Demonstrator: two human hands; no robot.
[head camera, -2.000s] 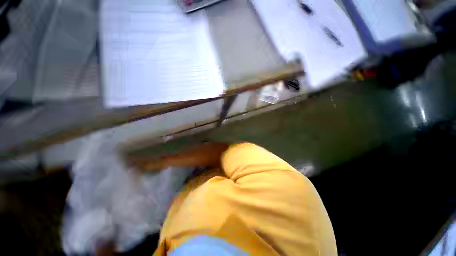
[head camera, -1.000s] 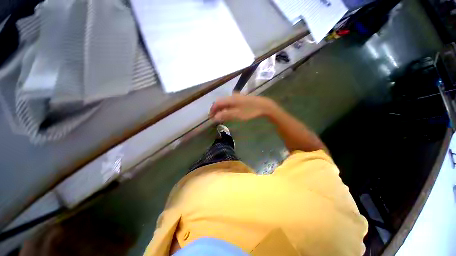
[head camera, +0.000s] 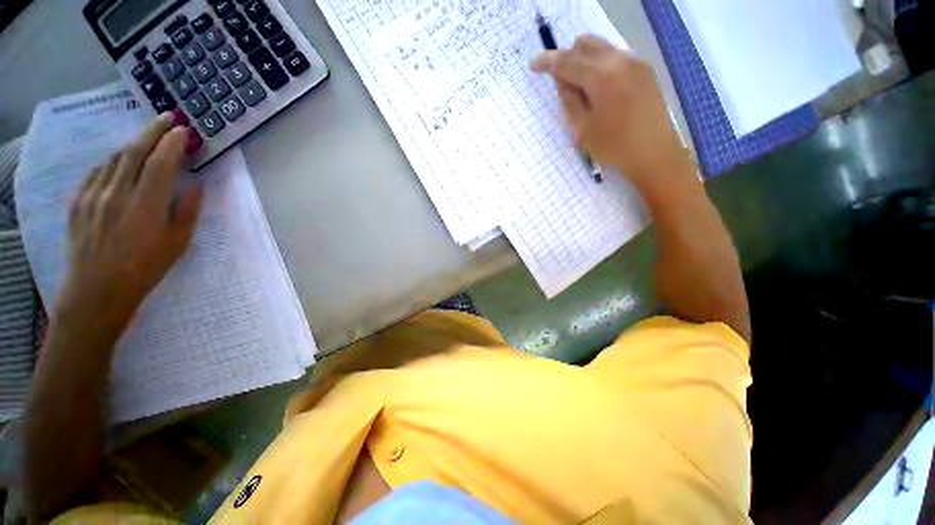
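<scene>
My left hand (head camera: 128, 220) rests at the left on printed sheets (head camera: 220, 297). Its fingertips touch the red keys of a grey calculator (head camera: 220, 77) with dark keys, and it holds nothing. My right hand (head camera: 610, 103) is over gridded record sheets (head camera: 461, 113) with handwriting on their upper part. Its fingers are curled around a dark pen (head camera: 547, 39), whose two ends stick out above and below the hand. The middle of the pen is hidden by the fingers.
A blue-purple gridded mat (head camera: 733, 154) with white paper (head camera: 769, 51) on it lies at the upper right. Striped grey cloth (head camera: 15, 318) is at the left edge. The grey desk (head camera: 318, 205) has its front edge near my yellow shirt. Green floor shows beyond it.
The view has moved closer over the desk. My left hand has come into view at the calculator. My right hand has moved from beside the desk onto the record sheets and taken hold of the pen.
</scene>
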